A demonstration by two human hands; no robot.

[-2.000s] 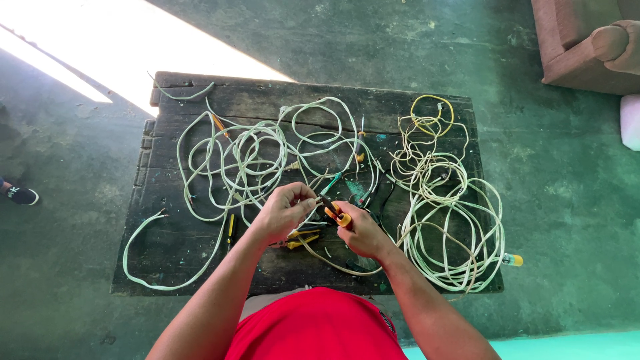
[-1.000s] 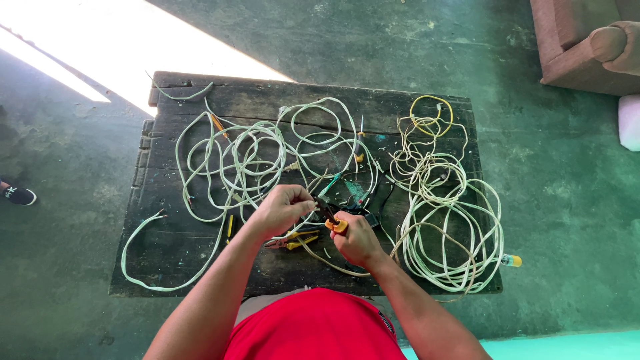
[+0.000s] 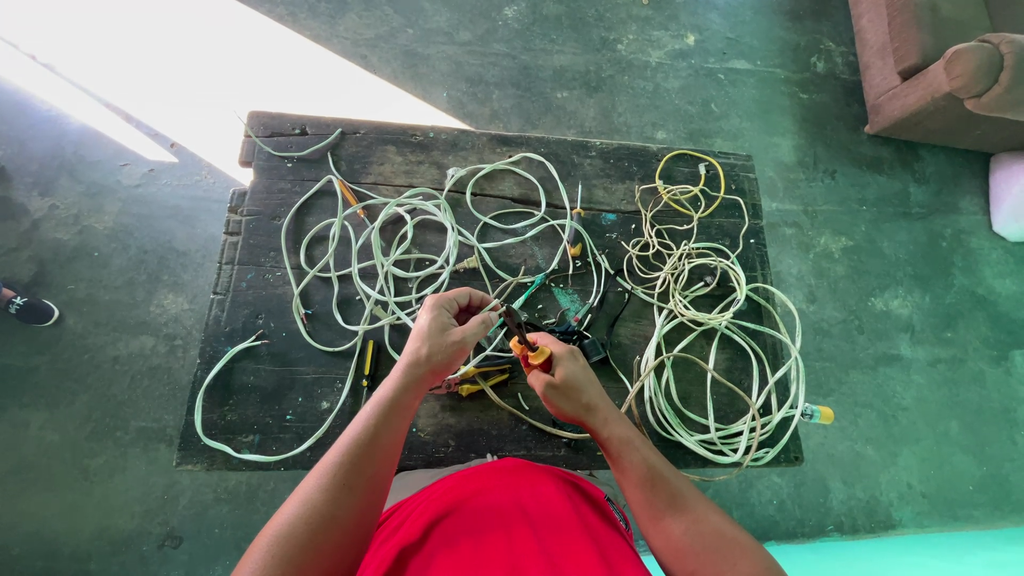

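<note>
My left hand (image 3: 450, 330) pinches the end of an electrical cable between thumb and fingers, at the middle of the dark wooden table. My right hand (image 3: 566, 379) grips the orange handles of pliers (image 3: 516, 324), whose dark jaws are at the cable end beside my left fingertips. Whether the jaws touch the wire cannot be told. Below my hands lies a yellow-handled tool (image 3: 480, 379) with metal jaws. White cable (image 3: 408, 240) spreads in loose loops at the left and centre, and a larger coil of white cable (image 3: 720, 400) lies at the right.
A yellow-handled screwdriver (image 3: 368, 364) lies left of my hands, another screwdriver (image 3: 576, 228) beyond them. A yellow cable loop (image 3: 692, 152) rests at the table's (image 3: 384, 140) far right. A yellow-capped item (image 3: 818, 414) juts past the right edge. A brown armchair (image 3: 920, 96) and a person's shoe (image 3: 32, 310) are beyond.
My right hand has turned slightly around the pliers' handles since the earliest frame. Both hands stay close together at the table's middle.
</note>
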